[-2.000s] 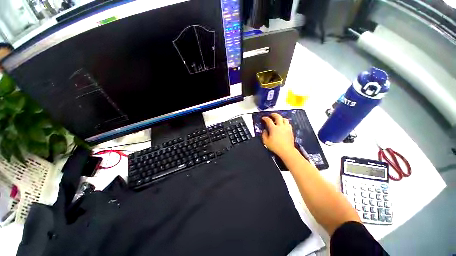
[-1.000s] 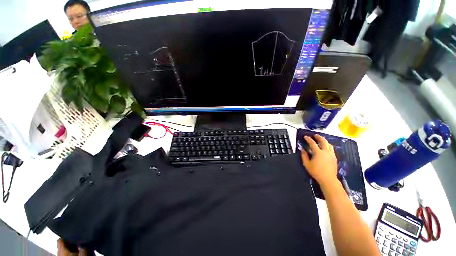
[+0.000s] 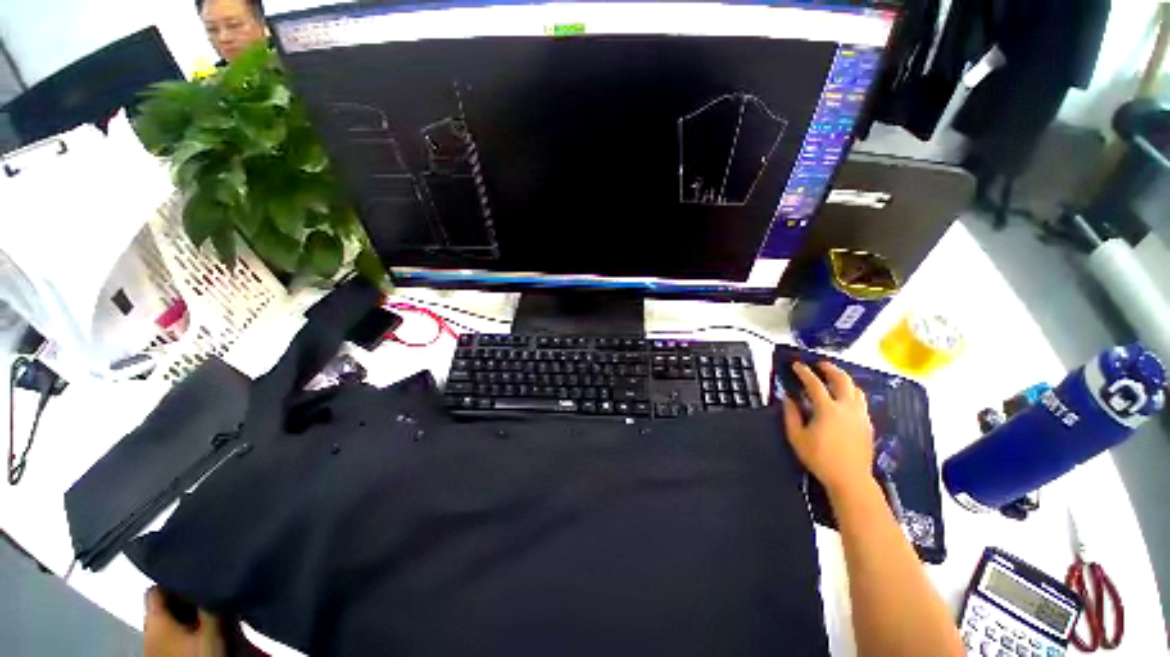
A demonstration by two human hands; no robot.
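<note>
My right hand (image 3: 831, 424) rests over a small dark mouse (image 3: 805, 385) on the dark printed mouse pad (image 3: 905, 449). My left hand (image 3: 180, 629) is at the bottom left edge, partly cut off and partly under the edge of the black garment (image 3: 539, 526); its fingers are mostly hidden. The garment lies spread over the desk front, with small dark buttons along its upper edge. The black keyboard (image 3: 603, 376) lies behind it. The monitor (image 3: 577, 154) shows thin white pattern outlines on black, with a sleeve-like piece at the right.
Folded black fabric (image 3: 161, 449) lies left. A blue bottle (image 3: 1059, 430), calculator (image 3: 1020, 610), red-handled scissors (image 3: 1097, 603), yellow tape roll (image 3: 921, 344) and dark blue tin (image 3: 840, 302) stand or lie right. A green plant (image 3: 250, 180) and white perforated basket (image 3: 218, 276) are left. A person (image 3: 232, 28) sits behind.
The view has swung left and down, bringing my left hand into the picture. The pattern outlines at the monitor's left have changed. My right hand stays on the mouse.
</note>
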